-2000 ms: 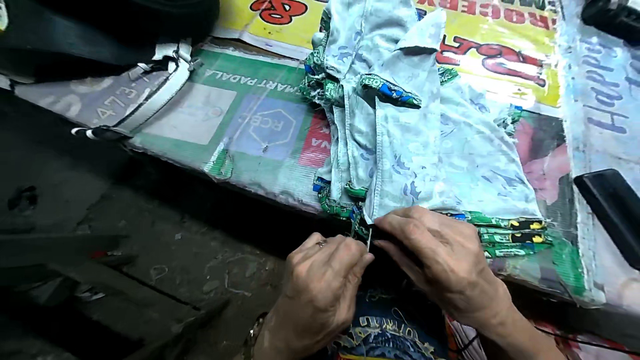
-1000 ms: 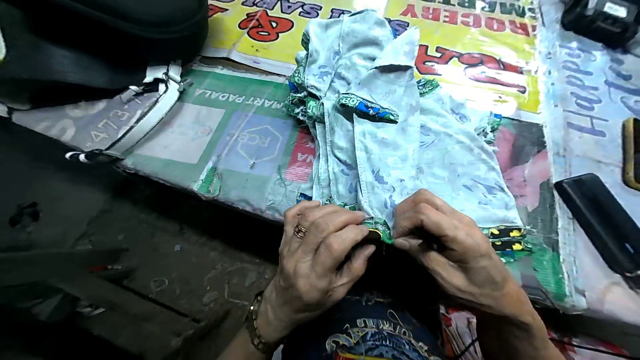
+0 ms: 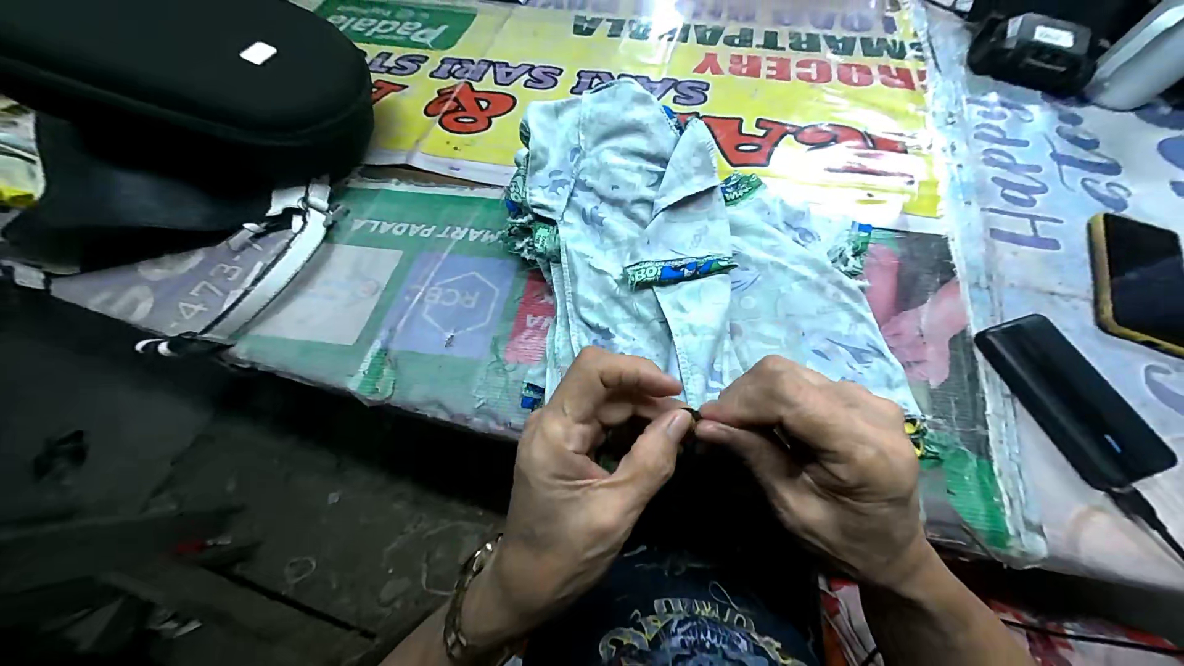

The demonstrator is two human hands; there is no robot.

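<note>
Light blue patterned small garments (image 3: 629,213) with green printed trim lie in a stack on the tarpaulin-covered table. At their lower edge, my left hand (image 3: 601,462) pinches the hem trim between thumb and fingertip. Touching it from the other side, my right hand (image 3: 814,453) pinches the same small dark piece of edge. The fingers hide most of what is held, and no tool can be made out between them.
A black padded case (image 3: 185,83) with a white-edged strap (image 3: 277,268) rests at the left. To the right are a black power bank (image 3: 1073,398) with a cable, a phone (image 3: 1142,277) and a black device (image 3: 1036,51). Printed tarpaulin (image 3: 444,222) covers the table, whose front edge is near my hands.
A thin pale item at my fingertips two seconds ago no longer shows. Both hands stay together at the hem, with the left hand's fingers now more curled. The phone has come into view.
</note>
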